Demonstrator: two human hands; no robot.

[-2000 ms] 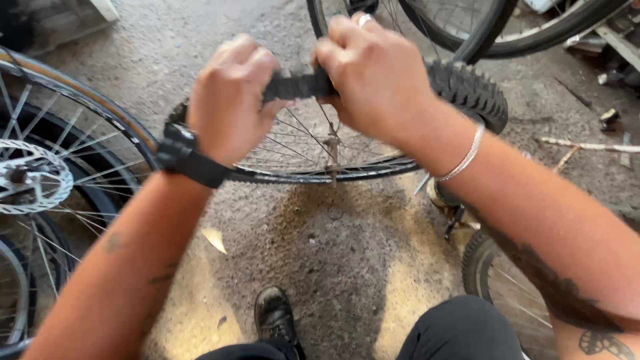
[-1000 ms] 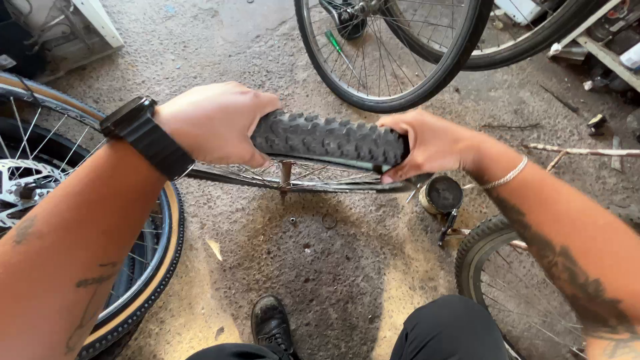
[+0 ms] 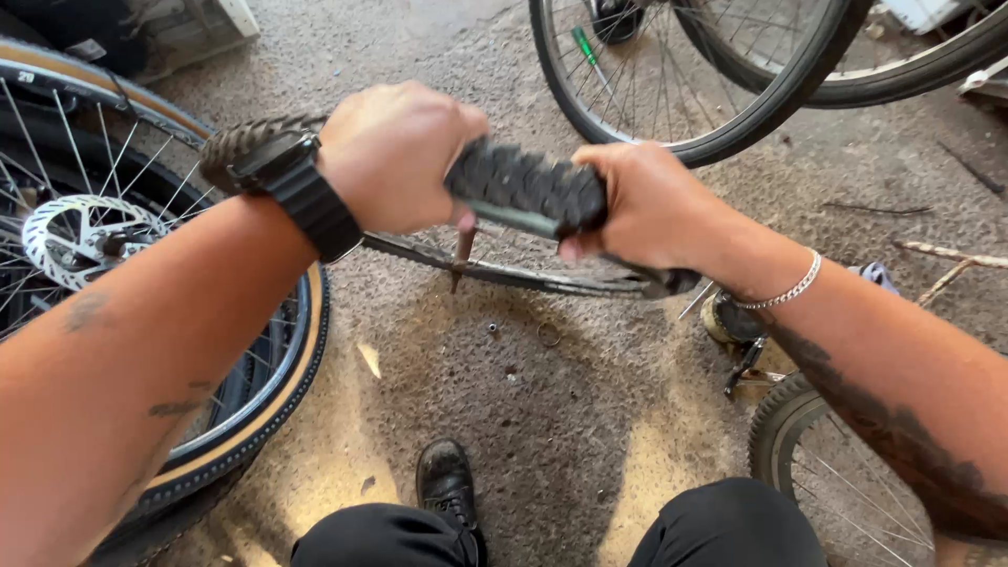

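Both my hands grip a knobby black bicycle tire [image 3: 526, 185] on a wheel held upright in front of me. My left hand [image 3: 398, 157], with a black watch at the wrist, is closed around the tire's left part. My right hand [image 3: 650, 201], with a silver bracelet, holds it to the right, fingers on the tread and thumb at the near side. A greyish strip shows along the tire's near side between the hands. Below them is the wheel's lower rim [image 3: 551, 277], and a rusty axle [image 3: 463, 256] stands out beside it. My left hand hides part of the tire.
Wheels with a tan-walled tire [image 3: 315, 339] and a disc brake rotor [image 3: 87, 240] lie at left. Two wheels [image 3: 583, 134] stand at the top right, with a green-handled screwdriver [image 3: 584, 46] behind spokes. At right are a round can [image 3: 728, 316], a stick [image 3: 953, 253] and another wheel [image 3: 776, 417].
Both hands stay on the tire. Since one second ago the tire between them has tilted, its right end lower, and more tread shows left of my left wrist.
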